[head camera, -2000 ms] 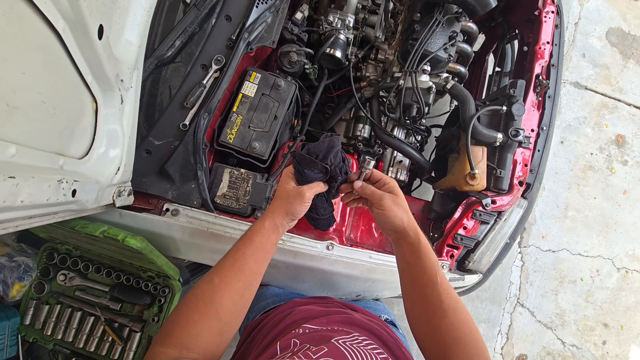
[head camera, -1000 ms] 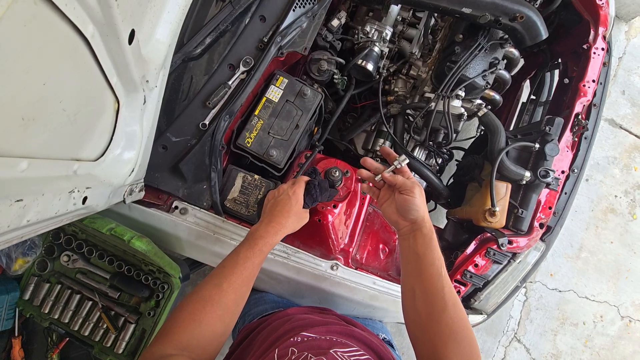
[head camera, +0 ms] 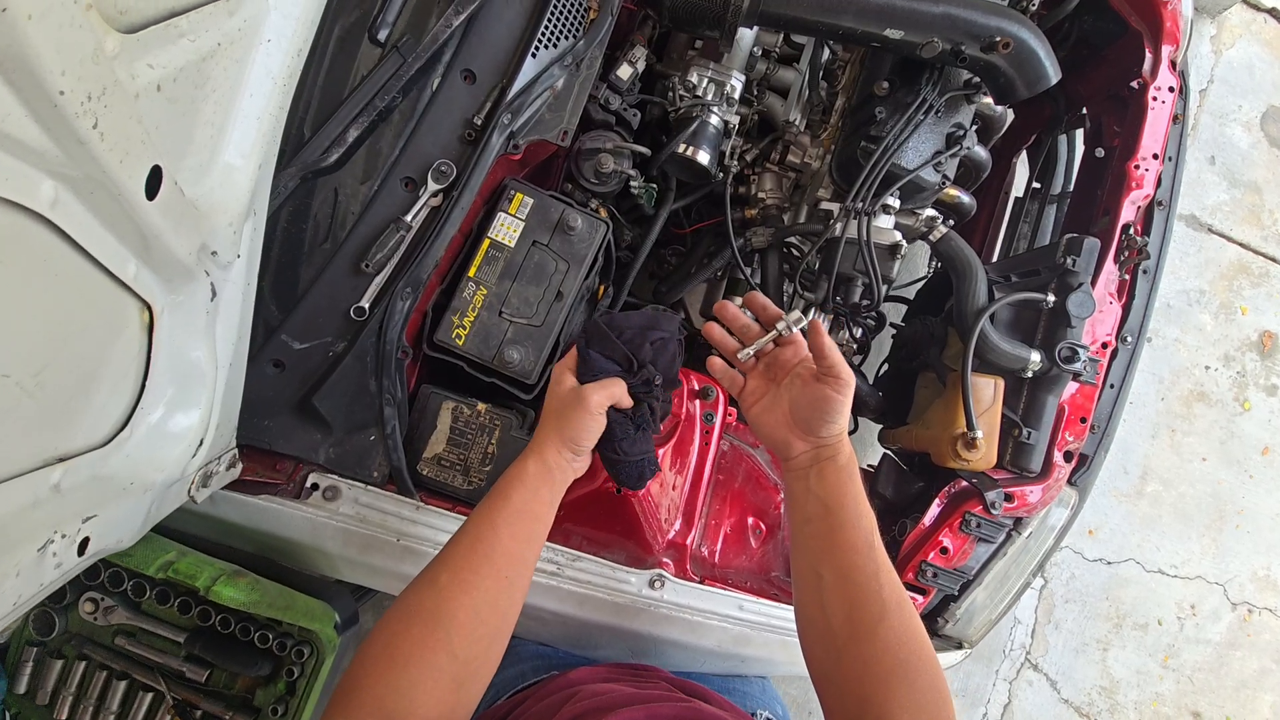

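My left hand (head camera: 585, 415) grips a crumpled dark cloth (head camera: 635, 385) beside the car battery (head camera: 525, 285), over the red inner fender. My right hand (head camera: 785, 385) is palm up with its fingers spread. Across those fingers lies a small metal extension bar with a socket (head camera: 772, 336), not gripped. Behind both hands is the engine (head camera: 900, 150) with its hoses and cables. The fuse box cover (head camera: 462, 443) sits below the battery, left of my left hand.
A ratchet (head camera: 408, 220) and a combination wrench (head camera: 375, 285) lie on the cowl by the windshield. The white hood (head camera: 180, 260) fills the left side. At lower left is a green socket set case (head camera: 230, 590). An amber coolant reservoir (head camera: 955, 420) sits at right, near the radiator.
The cloth was over the strut mount one second ago and is now lifted in my left hand. My right hand has opened flatter, the socket piece still on its fingers.
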